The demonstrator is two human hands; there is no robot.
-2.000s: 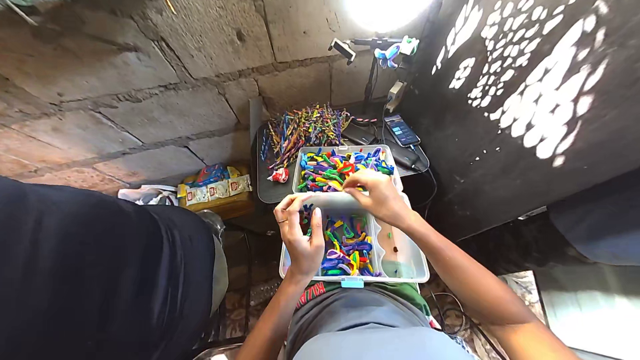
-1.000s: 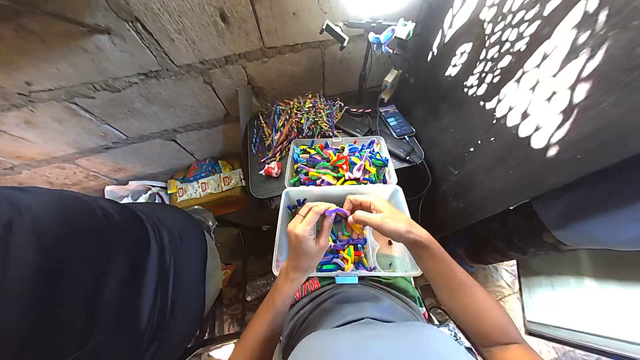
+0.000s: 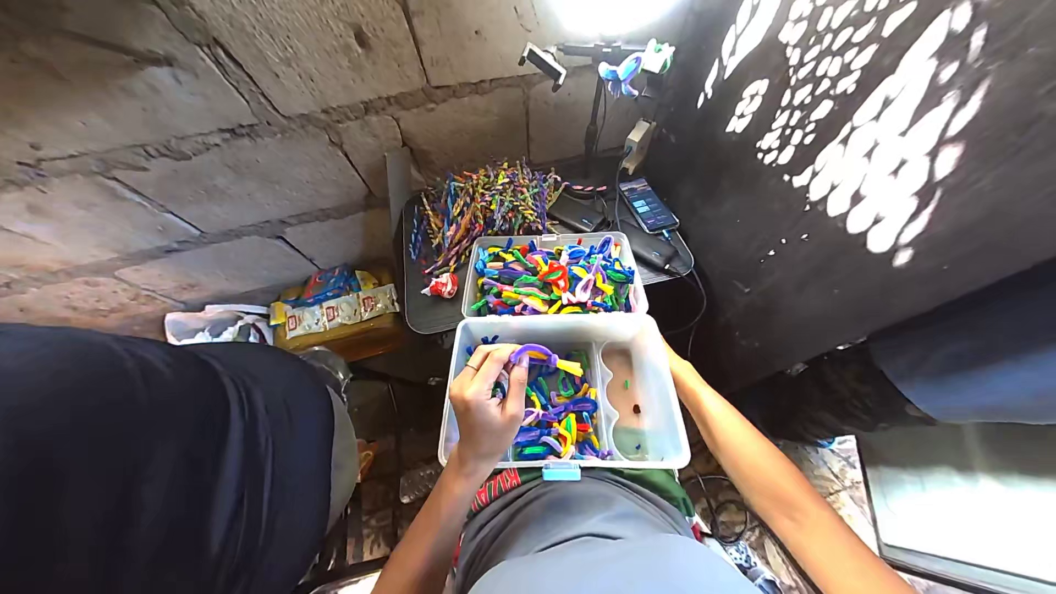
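Note:
Pinched in my left hand [image 3: 488,400] is a looped purple pipe-cleaner piece [image 3: 536,355] with yellow ends, above the left part of a clear plastic divided box [image 3: 646,330]. That box rests on my lap and holds many knotted, coloured pipe-cleaner pieces [image 3: 569,425]; small bits lie in its right compartment. My right hand [image 3: 672,359] is at the box's right side, mostly hidden behind the wall, so its fingers cannot be made out. The box's open lid [image 3: 469,289], behind it, is heaped with more coloured pieces [image 3: 553,276].
A dark tray table [image 3: 429,313] bears a pile of twisted multicoloured stems [image 3: 495,202], a red-and-white wrapped item [image 3: 443,285], a phone [image 3: 648,206] and cables. A lit lamp stand [image 3: 592,124] rises behind. A person's dark-clothed leg [image 3: 165,445] is at the left; packets [image 3: 338,309] lie near the wall.
My right hand has moved from the piece over the box to the box's right side. My left hand still holds the purple piece seen between both hands one second ago.

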